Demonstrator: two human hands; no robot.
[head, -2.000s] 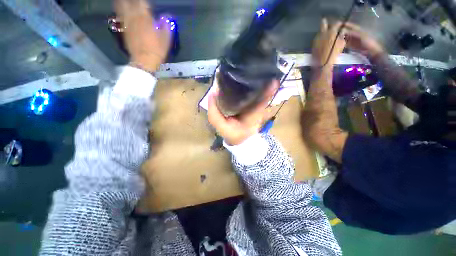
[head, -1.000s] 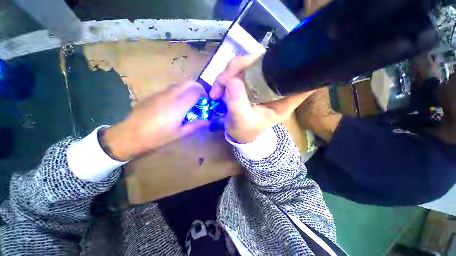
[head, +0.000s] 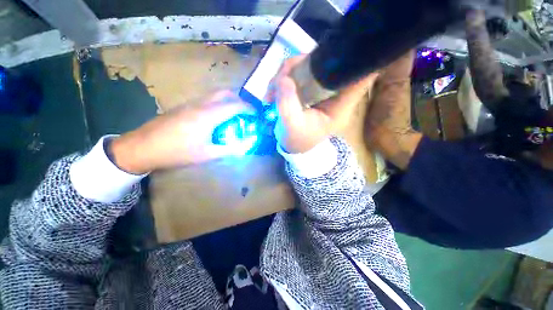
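My left hand (head: 200, 130) holds a small round LED unit (head: 239, 134) that glows bright cyan-blue over the tan cardboard sheet (head: 212, 200). The glare hides the unit's details. My right hand (head: 306, 115) is wrapped around the beige nose of the large black electric screwdriver (head: 376, 45), which slants up to the top right. The fingers of my right hand are close beside the glowing unit; whether they touch it is lost in the glare. The driver's tip and any screw cannot be made out. The white metal screw feeder (head: 291, 39) stands just beyond my hands.
A coworker's navy sleeve (head: 461, 194) and forearm are close on the right. A pale worn rail (head: 145, 30) curves across the back. A purple-lit unit (head: 430, 56) and a brown box (head: 438, 116) are at the right. A dark unit (head: 21, 94) with a blue glow is at the far left.
Two seconds ago my left hand was over the line beyond the rail; it now holds the lit unit beside my right hand. Since one second ago the glow has turned from blue to brighter cyan.
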